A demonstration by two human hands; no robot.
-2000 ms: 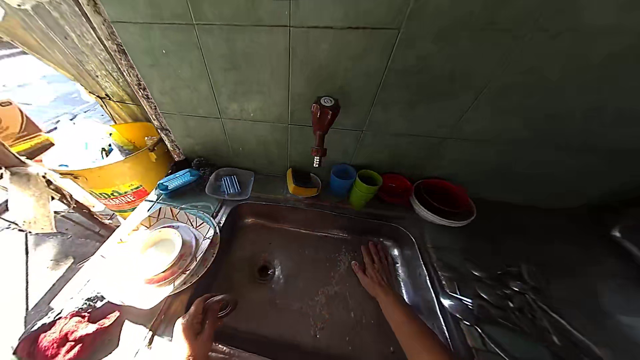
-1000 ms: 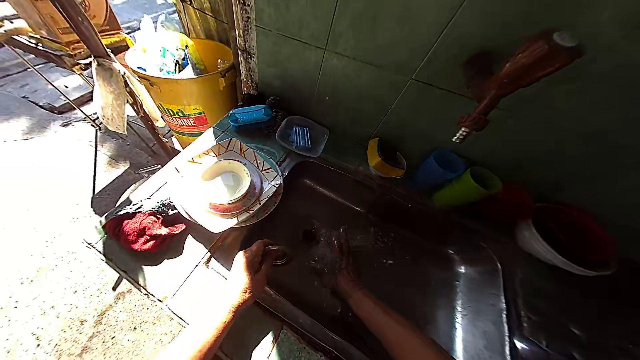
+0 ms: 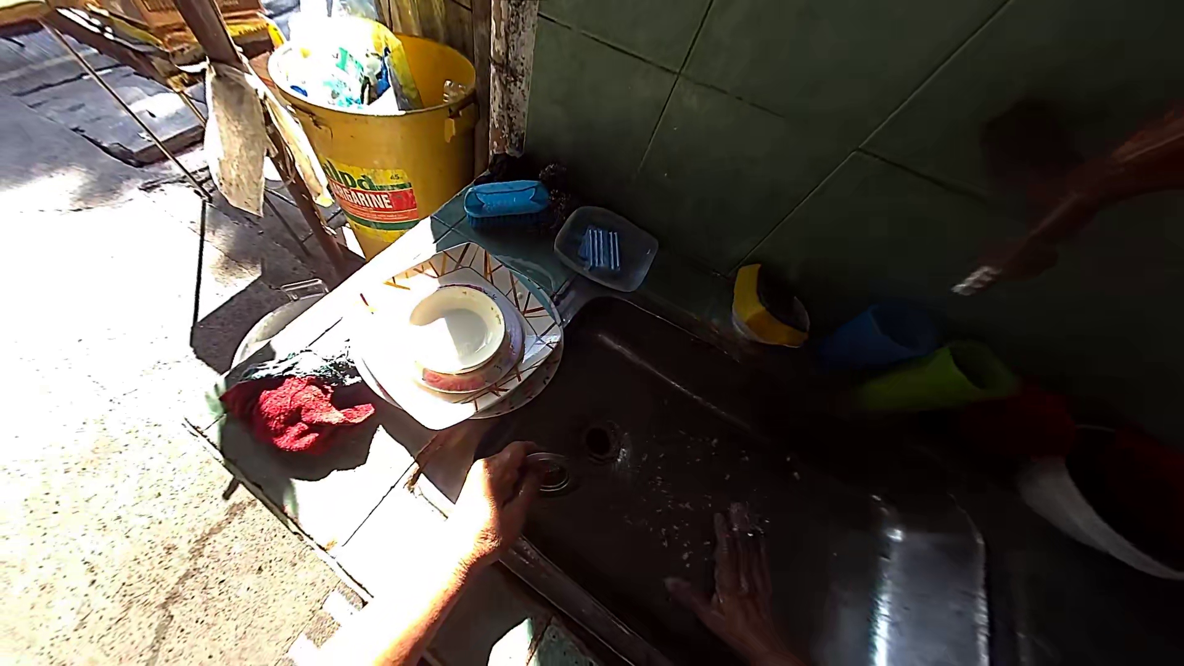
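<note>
My left hand [image 3: 507, 495] grips the rim of a small round metal strainer [image 3: 552, 472] over the sink's left part, close to the drain hole [image 3: 600, 442]. Spread flat, my right hand [image 3: 737, 578] rests at the bottom of the metal sink [image 3: 666, 518], palm down, with nothing seen in it. Small pale bits of food or suds lie scattered on the basin floor between the hands. Left of the sink, bowls [image 3: 458, 333] stand stacked on patterned plates [image 3: 532, 342]. Deep shadow covers the sink's right part.
A faucet [image 3: 1064, 222] juts from the tiled wall at right. Along the back edge stand a blue brush [image 3: 507, 202], a soap dish [image 3: 606, 250], a yellow sponge [image 3: 766, 310], a blue cup [image 3: 879, 335] and a green cup [image 3: 934, 377]. A red cloth [image 3: 301, 416] lies at left, near a yellow bucket [image 3: 407, 157].
The view has swung to the left. My right hand was at the sink's right side, then near the drain; now it lies nearer the front edge. My left hand remains at the round metal piece.
</note>
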